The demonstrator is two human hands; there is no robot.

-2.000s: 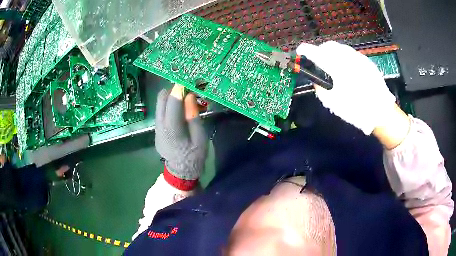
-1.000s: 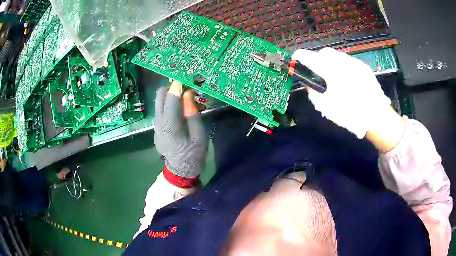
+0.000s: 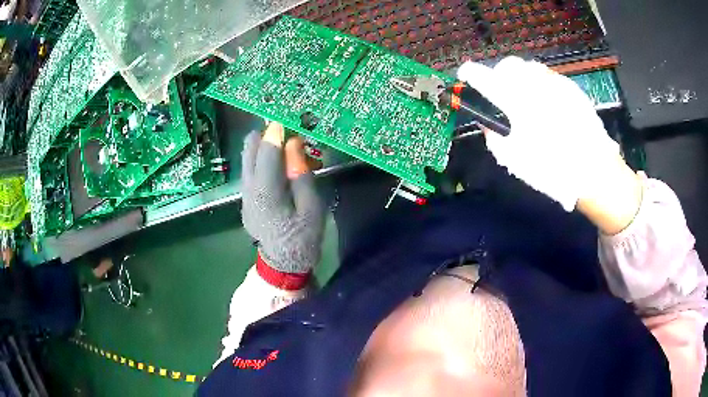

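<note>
A green circuit board (image 3: 326, 97) is held tilted in the air, its side with dense silvery dots facing up. My left hand (image 3: 283, 201), in a grey fingerless glove with a red cuff, grips the board's near left edge; some fingers are hidden under it. My right hand (image 3: 547, 136), in a white glove, is closed around diagonal cutters (image 3: 423, 89) with black and red-orange handles. Their silvery jaws are over the board's right half; I cannot tell whether they touch a lead. A red-and-white part (image 3: 411, 196) hangs at the board's near right corner.
More circuit boards (image 3: 132, 143) are piled on the bench at the left, some with cut-out openings. A cloudy plastic sheet (image 3: 178, 39) hangs over them. A reddish-brown perforated tray (image 3: 466, 31) lies behind the held board. A black surface (image 3: 660, 62) is at the far right.
The cutters moved slightly left, then a little up and right, their jaws now higher on the board's right half. The board has shifted slightly up and left; my left hand still grips it.
</note>
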